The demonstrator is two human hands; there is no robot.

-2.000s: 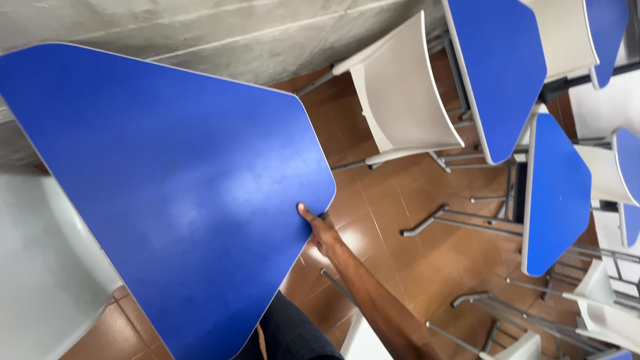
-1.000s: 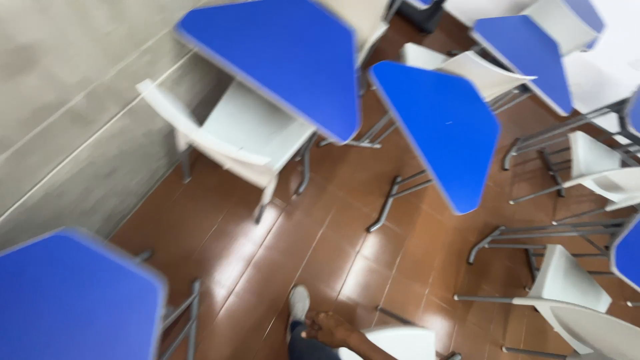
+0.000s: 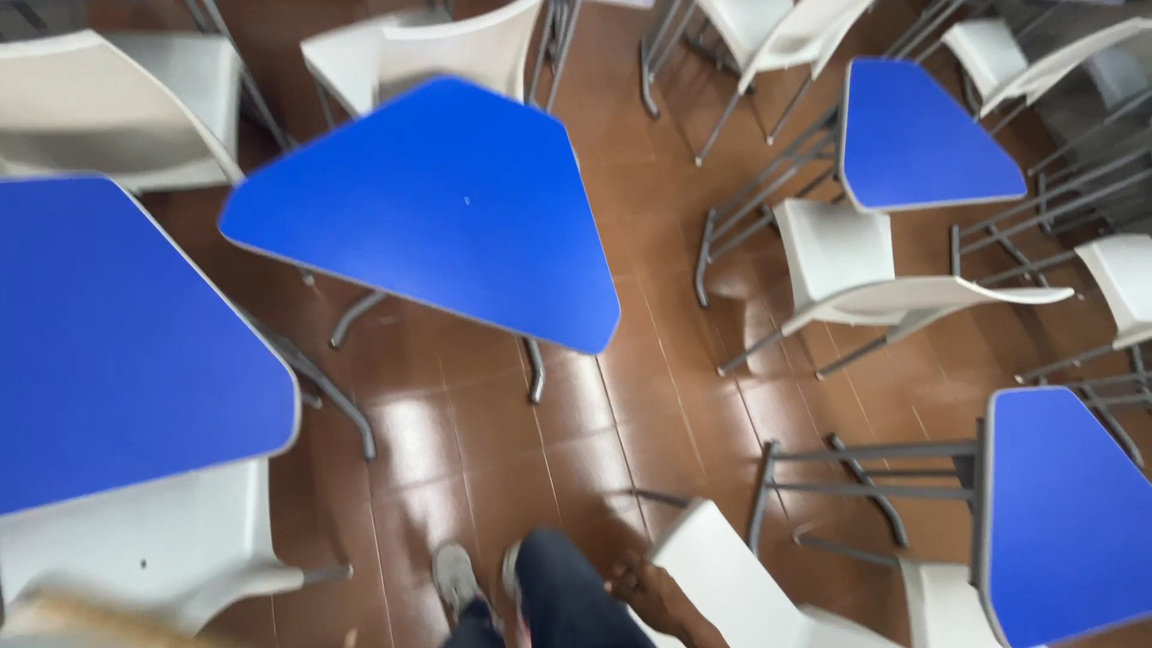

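My right hand [image 3: 650, 589] is low in the view, beside my dark-trousered leg and in front of the edge of a white plastic chair [image 3: 720, 562]. Its fingers are loosely bent with nothing seen between them; whether it touches the chair is unclear. A small skin-toned tip at the bottom edge may belong to my left hand [image 3: 351, 638]; the rest of that hand is out of sight. A blue desk top with cut corners [image 3: 450, 216] stands ahead on grey metal legs. Another blue desk [image 3: 135, 342] is at the left, over a white chair [image 3: 153, 531].
Brown floor tiles [image 3: 504, 441] run between the desks. More blue desks stand at the right [image 3: 918, 139] and lower right [image 3: 1062, 522], with white chairs [image 3: 837, 256] and grey metal legs around them. Two white chairs [image 3: 99, 117] [image 3: 432, 54] stand at the upper left.
Two seconds ago my right hand was on the edge of a blue desk top; it is now off that desk, low beside my leg. The view has swung strongly to the right.
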